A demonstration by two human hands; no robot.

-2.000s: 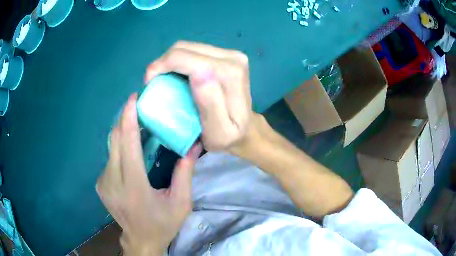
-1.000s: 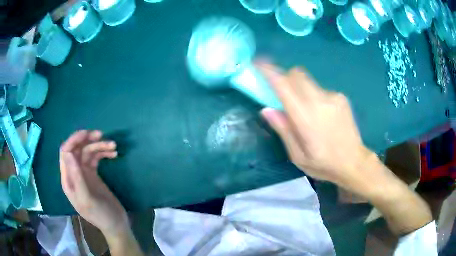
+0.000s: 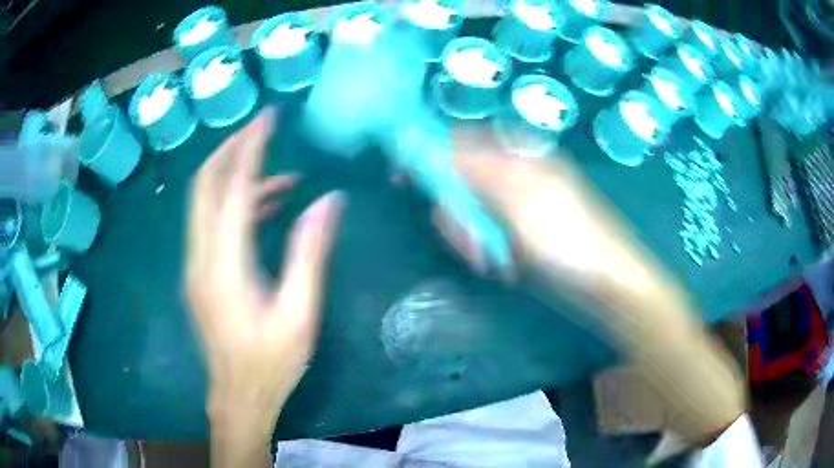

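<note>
A teal dryer-shaped housing (image 3: 358,91) with a long handle is blurred by motion above the middle of the table. My right hand (image 3: 530,206) is closed round its handle, also blurred; the barrel points up and to the left. My left hand (image 3: 261,247) is left of the housing with thumb and fingers apart, and it holds nothing. What is inside the barrel cannot be seen.
Teal cups with white centres (image 3: 547,105) stand along the far edge of the green table (image 3: 210,388). Tiny pale pieces (image 3: 700,201) lie at right. Loose teal handles and shells (image 3: 41,302) lie at left. A red item (image 3: 786,334) and cardboard are below right.
The view has shifted to show more cups at the far edge. My right hand still holds the housing by its handle. My left hand has risen from the lower left to beside the housing.
</note>
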